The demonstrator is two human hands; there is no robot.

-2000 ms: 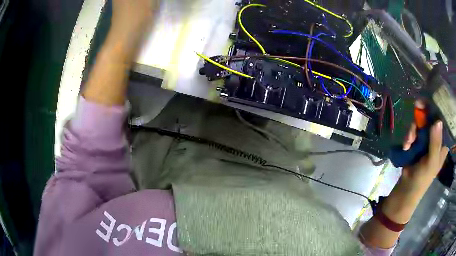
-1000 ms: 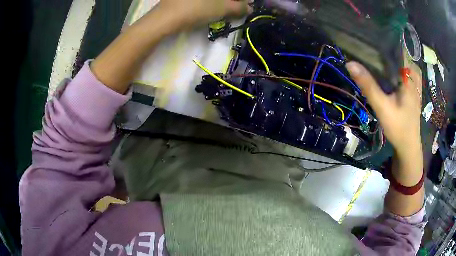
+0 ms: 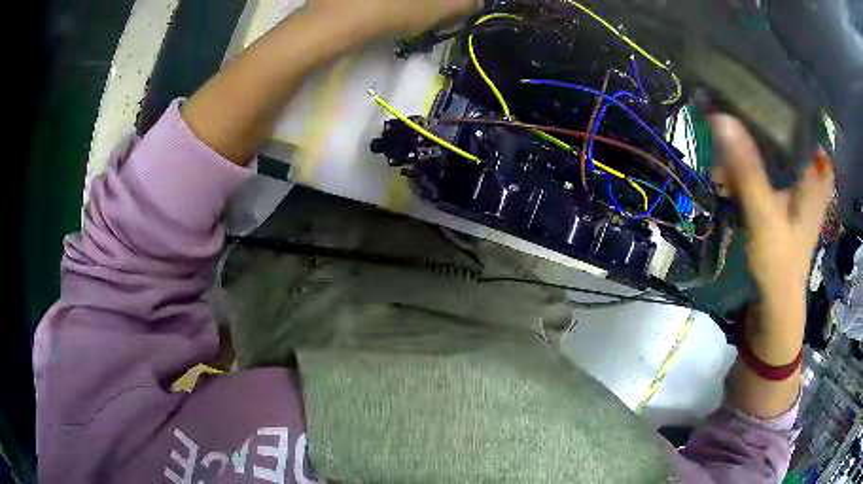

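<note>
The black socket strip housing (image 3: 530, 203) lies on the white work board (image 3: 350, 128), with yellow (image 3: 412, 121), blue (image 3: 606, 161) and brown wires looping over it. A small blue component (image 3: 683, 203) sits at its right end. My left hand (image 3: 426, 11) reaches over the housing's left end and is cut off by the top edge; its fingers are hidden. My right hand (image 3: 771, 222) is right of the housing, around the dark soldering gun (image 3: 757, 104), which is blurred, with a pale label. The gun's tip cannot be made out.
A coiled black cord (image 3: 445, 269) crosses in front of my grey-green apron. A red band (image 3: 771, 367) is on my right wrist. Green lead wires (image 3: 695, 137) lie behind the housing's right end. Small blurred items lie at the far right.
Since two seconds ago, my left hand has moved right to above the housing's left end. My right hand has risen with the soldering gun, now turned more across the housing's back right.
</note>
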